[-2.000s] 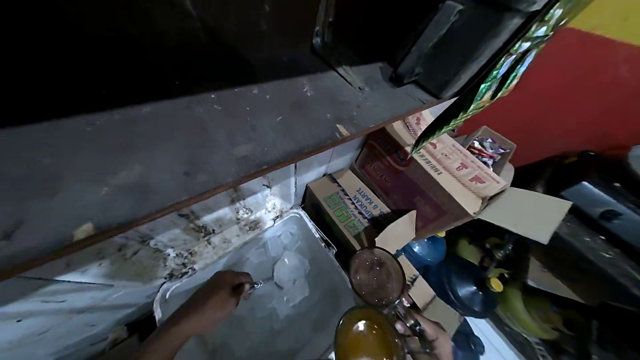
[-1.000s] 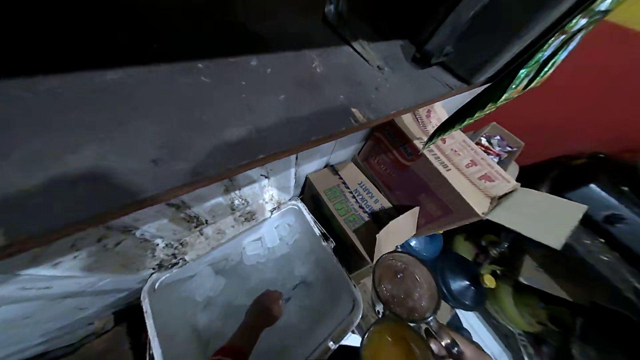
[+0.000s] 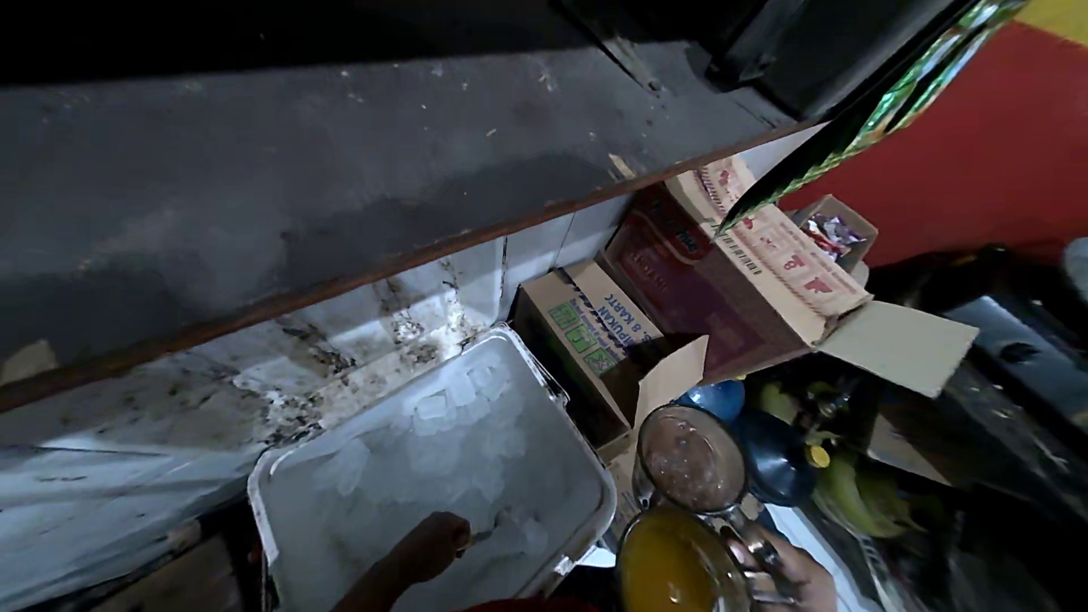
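My left hand (image 3: 433,545) is closed around the handle of a metal spoon (image 3: 484,535), inside a large white cooler box (image 3: 595,501) of ice cubes in cloudy water. The spoon's far end lies at some ice (image 3: 529,534) near the box's right side. At the lower right, my right hand (image 3: 795,574) grips the handles of two glass mugs side by side. One mug holds a frothy brown drink (image 3: 693,459); the nearer one holds an orange-yellow liquid (image 3: 671,565). Both mugs are beside the box's right rim. A cluster of ice cubes (image 3: 438,410) floats toward its far side.
A dark shelf (image 3: 357,178) overhangs the far side, above a stained white wall (image 3: 297,374). Cardboard boxes (image 3: 586,331) (image 3: 722,280) stand behind and right of the cooler. Further right are a dark blue round container (image 3: 775,459), green produce (image 3: 858,501) and a small box of packets (image 3: 837,229).
My left hand has moved with the spoon toward the near side of the cooler box. My right hand still holds both mugs beside it.
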